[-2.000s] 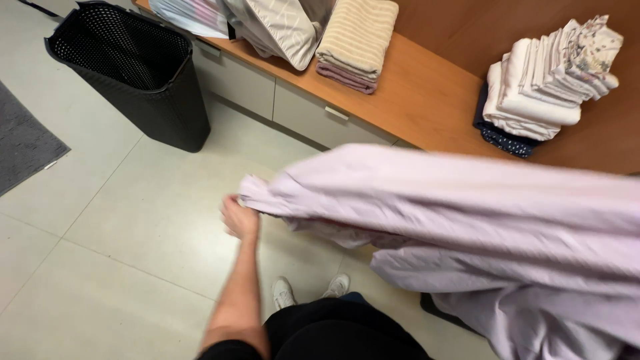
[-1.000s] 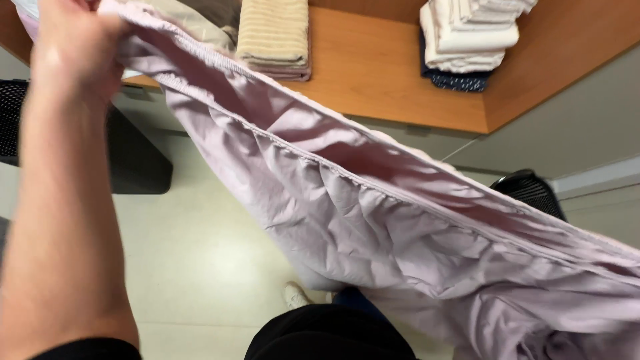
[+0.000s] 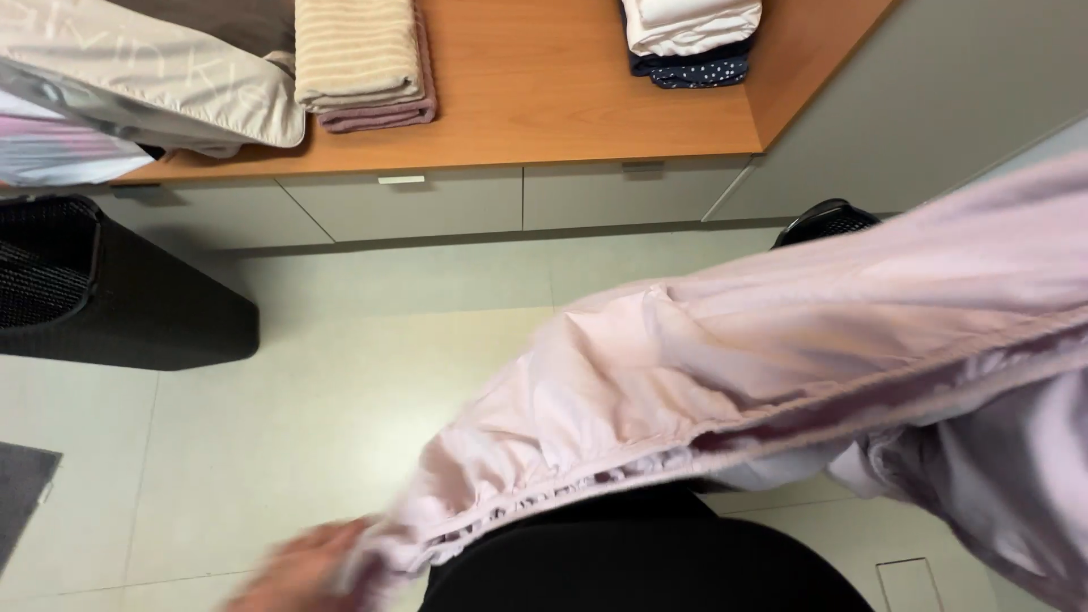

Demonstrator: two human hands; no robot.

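A pale pink fitted sheet (image 3: 629, 365) with a gathered elastic edge stretches across the lower and right part of the head view, in front of my black clothing. My left hand (image 3: 310, 565), blurred at the bottom left, grips the sheet's left end. The sheet runs up and out past the right edge of the view. My right hand is out of frame. Part of the sheet hangs in folds at the lower right.
A wooden shelf (image 3: 544, 110) above grey drawers (image 3: 408, 208) bears folded beige towels (image 3: 357, 55), a printed fabric bag (image 3: 212, 93) and folded white cloths (image 3: 693, 25). A black perforated basket (image 3: 178, 297) stands on the left, another dark one (image 3: 824, 223) at the right. A grey mat (image 3: 21, 493) lies lower left.
My left hand, high at the upper left one second ago, is now low at the bottom left, still on the sheet's end. The sheet now slants upward to the right.
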